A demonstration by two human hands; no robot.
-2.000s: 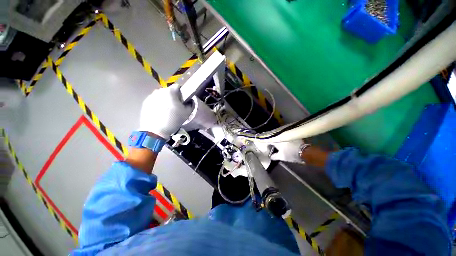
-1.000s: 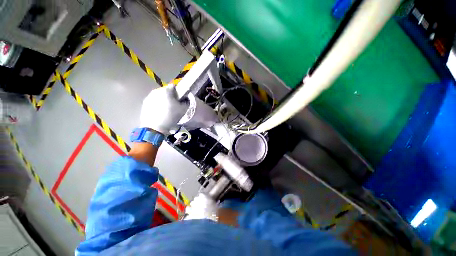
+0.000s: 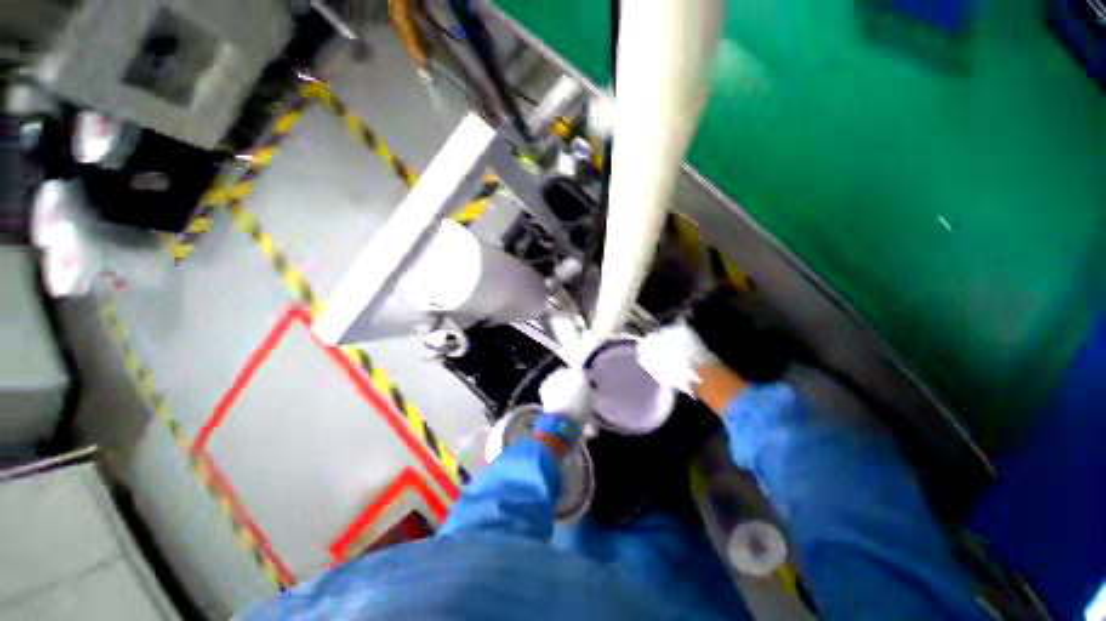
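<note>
A grey round cylinder end with a pale rim (image 3: 631, 388), apparently a cartridge, faces up at the pump. My gloved left hand (image 3: 568, 396) is at its left rim, and my gloved right hand (image 3: 673, 358) is at its right rim. Both seem to grip it; blur and the angle hide the fingers. A second round rim (image 3: 577, 485) lies partly behind my left sleeve. The white press crossbar (image 3: 406, 237) stands beyond a white upright cylinder (image 3: 443, 267), with no hand on it.
A thick white supply hose (image 3: 655, 158) hangs over the pump. The green-matted bench (image 3: 873, 194) is at right. A small white ring-shaped disc (image 3: 758, 548) is at lower right. A small round metal fitting (image 3: 446, 342) sits left of the pump. Red floor tape (image 3: 249, 376) is at left.
My left hand has let go of the crossbar and come down to the round cylinder end. My right hand has moved from lower left to its right rim. The view has shifted.
</note>
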